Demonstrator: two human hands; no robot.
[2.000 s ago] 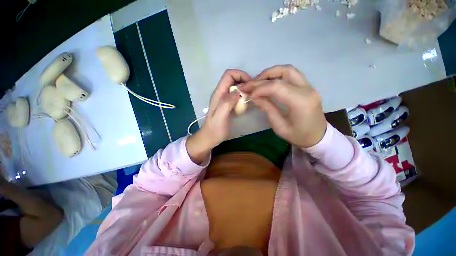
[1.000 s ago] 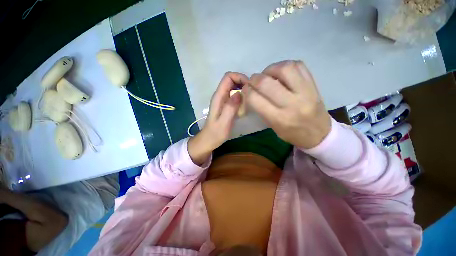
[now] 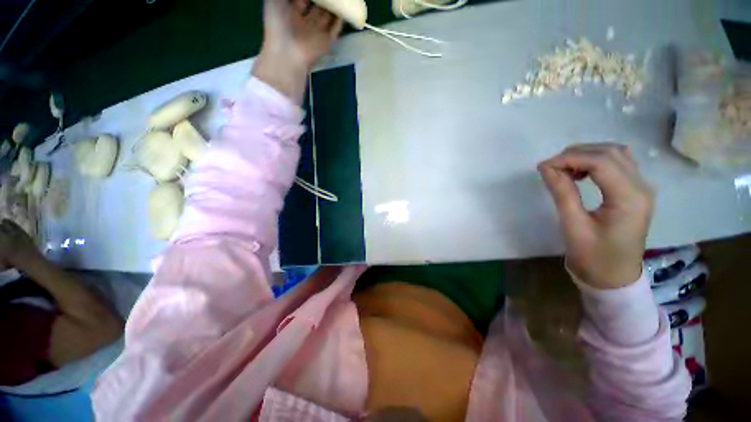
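Note:
My left hand (image 3: 296,35) is stretched to the far side at the top edge, partly cut off. Its fingers are on a smooth cream oval unit (image 3: 344,8), also cut off, whose thin white cord loop trails right over the sheet. My right hand (image 3: 605,202) is above the right side of the sheet, thumb and index fingertips pinched together. No piece shows between them, though a tiny one could be hidden. Scattered small cream chips (image 3: 576,70) lie on the far side, beyond my right hand.
A clear bag of chips (image 3: 708,124) stands at the far right. Another cream unit (image 3: 416,7) is at the top edge. Several units (image 3: 160,152) lie at left, past my left sleeve. A carton (image 3: 729,305) with glossy white items is below right. Another person's arm (image 3: 49,280) is at lower left.
My hands have separated: left moved far forward, right moved rightward. The cream piece they held together has left the near middle. The view has shifted, showing more of the far side.

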